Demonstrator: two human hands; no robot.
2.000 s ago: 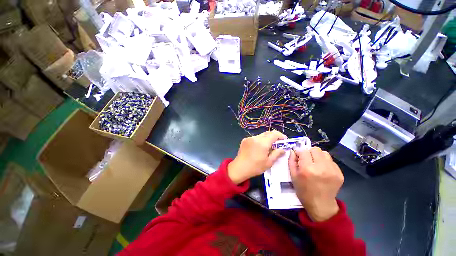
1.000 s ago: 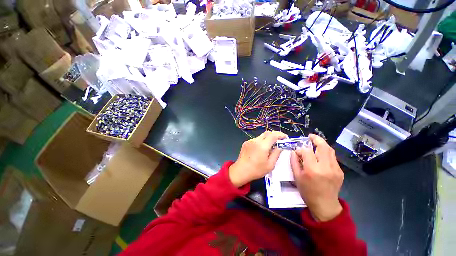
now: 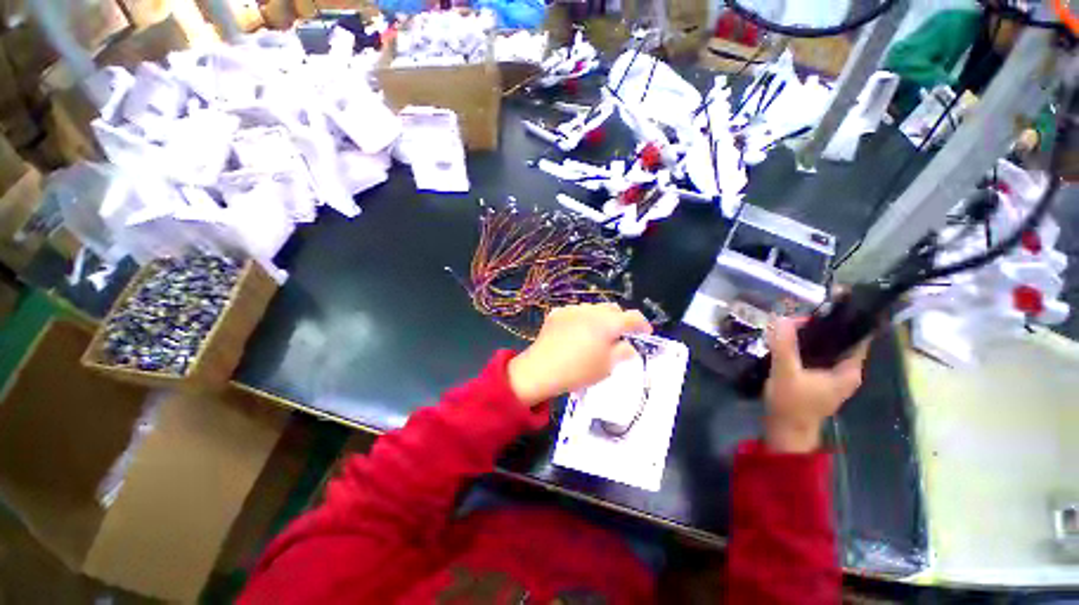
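A white plastic housing [image 3: 645,443] lies on the black bench in front of me, with a dark curved line, perhaps a wire, on its face. My left hand [image 3: 582,352] holds its top end; the fingertips hide that part. My right hand [image 3: 808,376] is wrapped round the black electric screwdriver [image 3: 846,325], right of the housing and apart from it. The screwdriver's tip points down left, near the silver metal box [image 3: 775,266]; the tip is blurred. Wire leads [image 3: 538,266] lie fanned out beyond my left hand.
A carton of small metallic components [image 3: 172,319] stands at the left bench edge. A white housing pile [image 3: 249,142] is behind it. White-and-red subassemblies [image 3: 645,154] lie at the back, more at far right. Metal uprights [image 3: 947,195] rise at right. An open cardboard box [image 3: 178,496] is below left.
My right hand has left the housing, moved right and taken hold of the screwdriver. The housing is tilted differently and its face is uncovered. The view has turned to the right.
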